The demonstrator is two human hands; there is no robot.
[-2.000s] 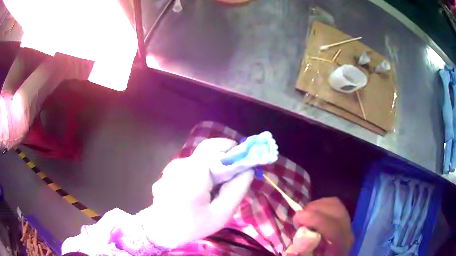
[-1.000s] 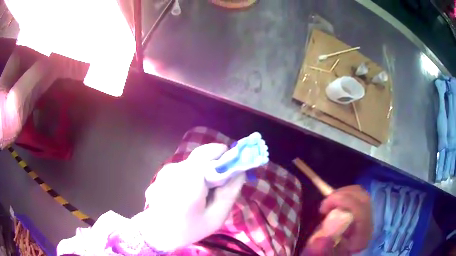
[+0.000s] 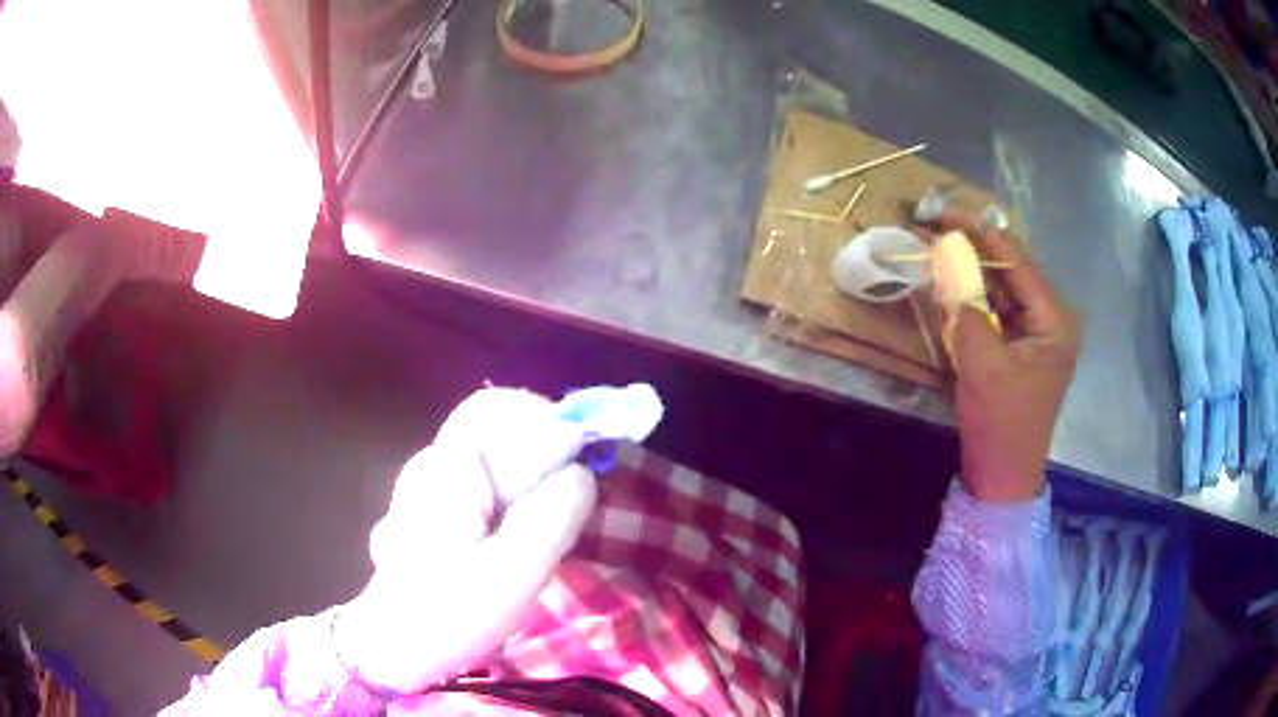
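Note:
My left hand, white with glare, is closed around a light-blue moulded part above the checked lap. The part's knobbly end sticks out past the fingers; a dark-blue bit shows under it. My right hand, with pale yellow finger cots, holds a thin tan stick at the white cup on the bench. The stick's tip is at the cup's opening; whether it touches the inside cannot be told.
The cup stands on a brown cardboard pad with a cotton swab and small sticks. A tape roll lies at the top. Light-blue parts lie at the right, more in a blue crate. A bright white panel glares upper left.
My right hand has moved from beside the lap up to the cup with the stick. My left hand and the part have shifted left, and the part's end is turned. The view has shifted too.

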